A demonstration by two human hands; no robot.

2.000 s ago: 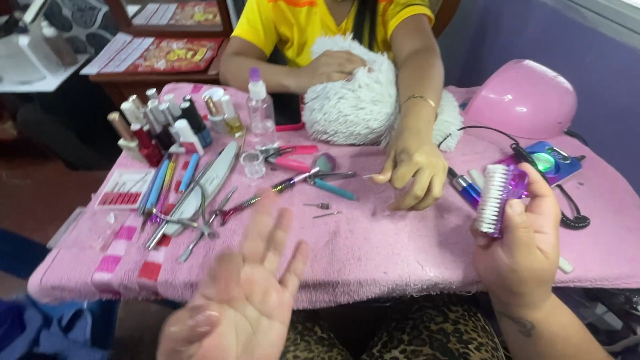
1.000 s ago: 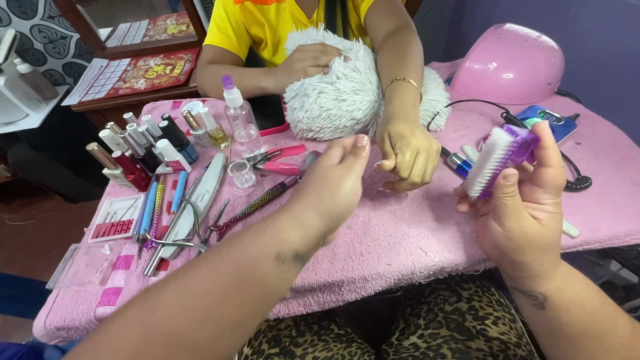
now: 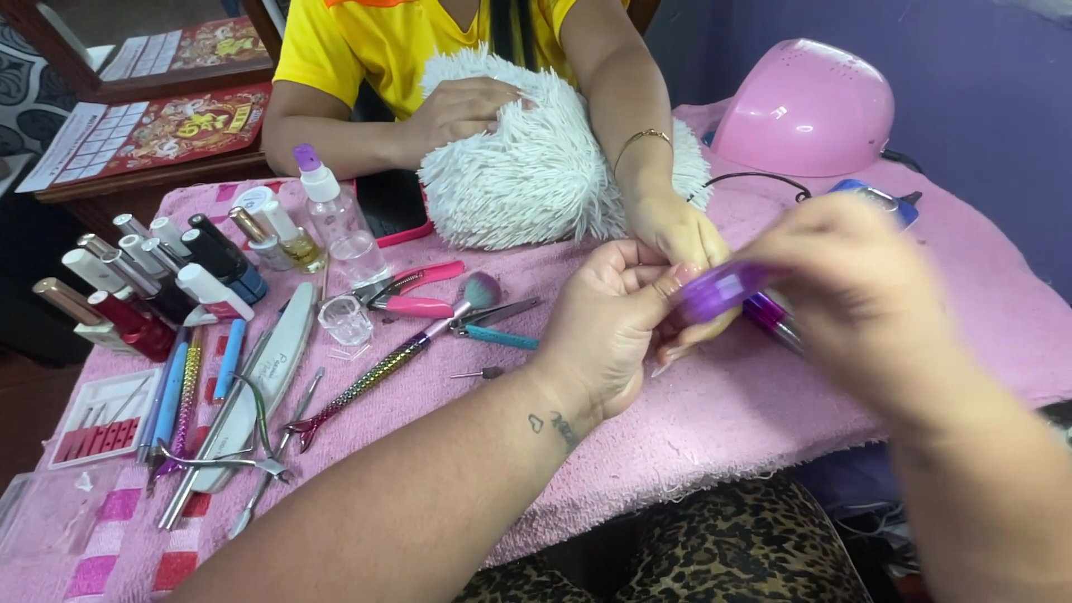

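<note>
My left hand [image 3: 607, 322] holds the fingers of the other person's hand [image 3: 682, 239] over the pink towel. Blurred, my right hand [image 3: 854, 293] grips a purple nail brush [image 3: 724, 289], which lies against those fingers; its white bristles are hidden. The other person's forearm, with a thin bracelet [image 3: 645, 138], rests across a shaggy white cushion [image 3: 519, 176]. Left of my left hand lie a makeup-style brush [image 3: 394, 360] with a scaly handle, pink-handled nippers [image 3: 419, 293] and a turquoise-handled tool [image 3: 500, 337].
Nail polish bottles [image 3: 146, 322], a spray bottle [image 3: 339, 222], a small clear cup [image 3: 345, 320], a nail file [image 3: 280, 368] and a tray of bits [image 3: 105, 419] are on the left. A pink nail lamp [image 3: 804, 113] stands back right, with a black cable and a blue device [image 3: 879, 201] nearby.
My left hand has taken hold of the other person's fingers. My right hand has moved left with the nail brush, from beside the other person's hand onto its fingers.
</note>
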